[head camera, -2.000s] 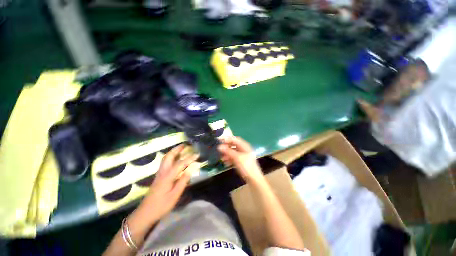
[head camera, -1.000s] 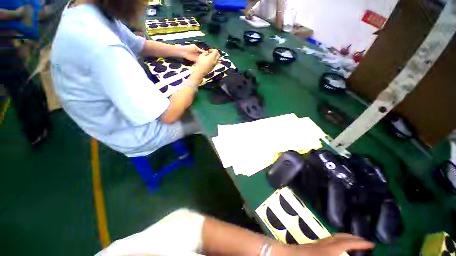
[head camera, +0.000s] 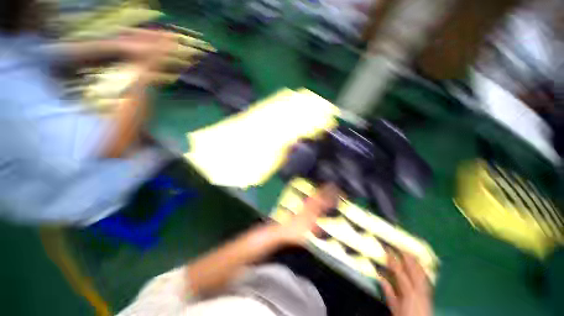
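The frame is strongly blurred. A pad sheet (head camera: 355, 232), pale with rows of dark half-round pads, lies on the green bench in front of me. My left hand (head camera: 312, 213) is over the sheet's left part. My right hand (head camera: 407, 281) is at its right end with fingers spread, cut off by the bottom edge. Blur hides whether either hand holds a pad. A heap of black plastic housings (head camera: 362, 163) lies just behind the sheet. Pale backing sheets (head camera: 256, 139) lie fanned to the left of the heap.
A yellow-edged stack of pad sheets (head camera: 504, 213) stands at the right. Another worker in light blue (head camera: 55, 136) sits at the left, by a blue stool (head camera: 145, 216), arms over pale sheets. A white metal upright (head camera: 371, 80) rises behind the heap. Dark parts (head camera: 216, 80) lie farther left.
The view has swung back toward the right. Both my hands now show at the pad sheet; a second ago only my left arm and hand showed. The housing held two seconds ago no longer shows in my hands.
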